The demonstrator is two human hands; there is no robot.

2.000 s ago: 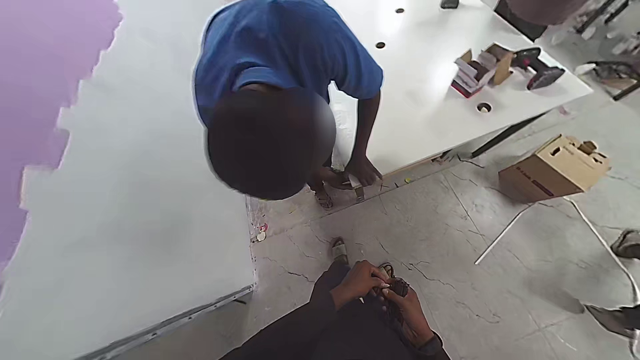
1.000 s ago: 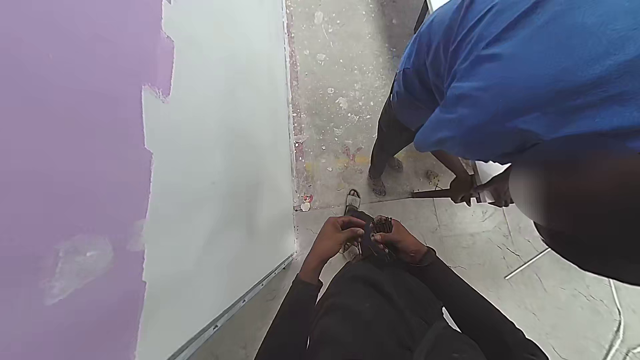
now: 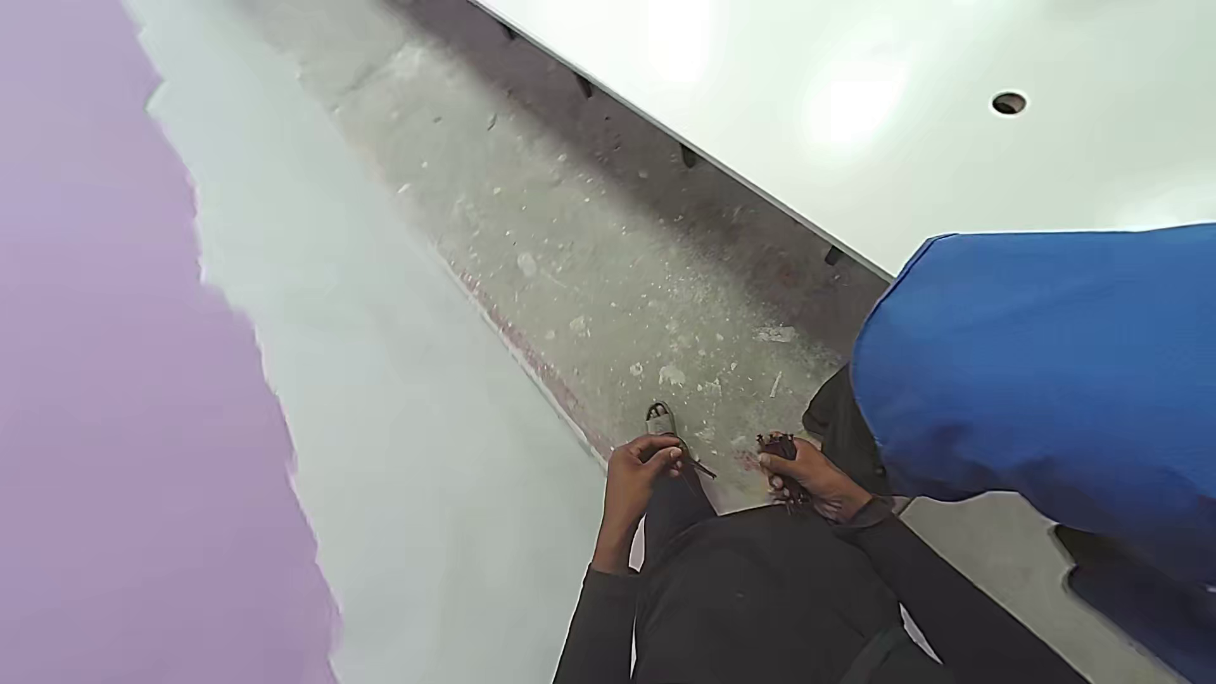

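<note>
My left hand (image 3: 641, 475) pinches a thin dark piece (image 3: 701, 467), perhaps a screw, between thumb and fingers; it points down to the right. Around a bunch of small dark pieces (image 3: 778, 448) with thin ends sticking out, my right hand (image 3: 807, 478) is closed. These look like screws, but they are too small to tell for certain. Both hands are in front of my waist, a short gap apart, above the floor. A sandal (image 3: 659, 419) on my foot shows just beyond the left hand.
A person in a blue shirt (image 3: 1035, 361) bends close by on my right. Beyond them lies a large white tabletop (image 3: 760, 85) with a round hole. On the left runs a wall, part purple (image 3: 142, 380) and part pale (image 3: 408, 427). Speckled concrete floor (image 3: 589, 256) stretches between wall and table.
My hands were together one second ago and are now apart, with a thin piece showing in the left. The view has swung considerably.
</note>
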